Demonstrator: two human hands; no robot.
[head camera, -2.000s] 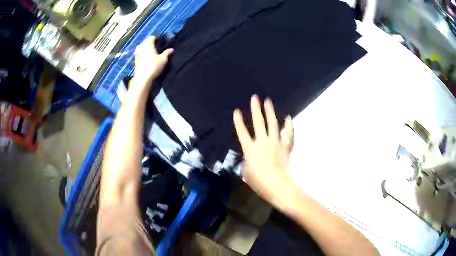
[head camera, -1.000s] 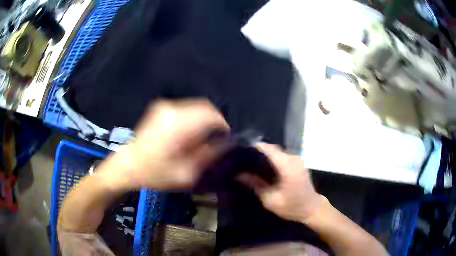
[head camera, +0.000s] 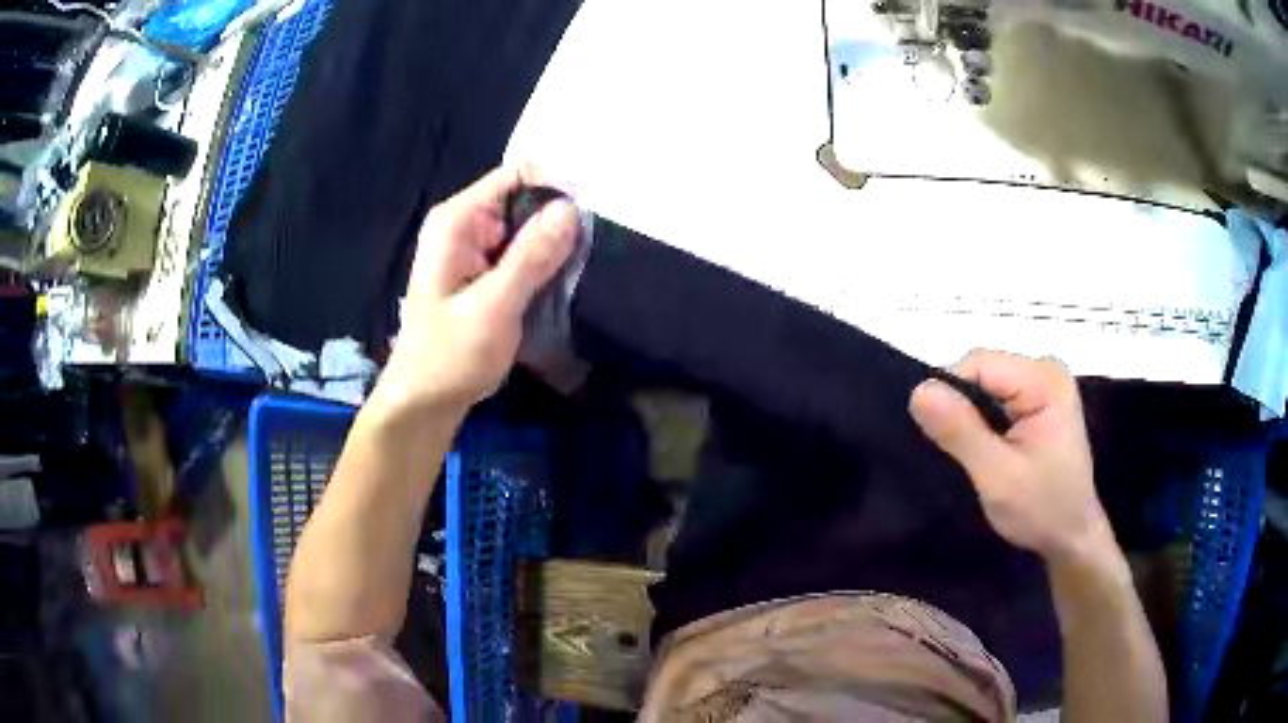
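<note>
A dark garment panel (head camera: 749, 318) is stretched between my two hands along the front edge of the white table (head camera: 706, 141). My left hand (head camera: 495, 276) grips its left end, where a light grey band (head camera: 559, 294) shows beside the fingers. My right hand (head camera: 1006, 445) pinches its upper edge at the right. The lower part of the panel hangs toward my lap, where it cannot be told from other dark cloth. A bundle of dark garment pieces (head camera: 382, 156) with pale ends lies left of my left hand.
The sewing machine head (head camera: 1130, 99) with red lettering is at the upper right. A flat blue crate (head camera: 254, 134) is under the bundle's left side. Blue crates (head camera: 487, 565) stand below the table, with a wooden board (head camera: 586, 622) beside them. Pale blue cloth (head camera: 1264, 318) hangs at the right edge.
My hands have moved from the bundle and now stretch a dark panel between them; a second ago they were close together on dark cloth. The view has shifted, showing the machine's needle area.
</note>
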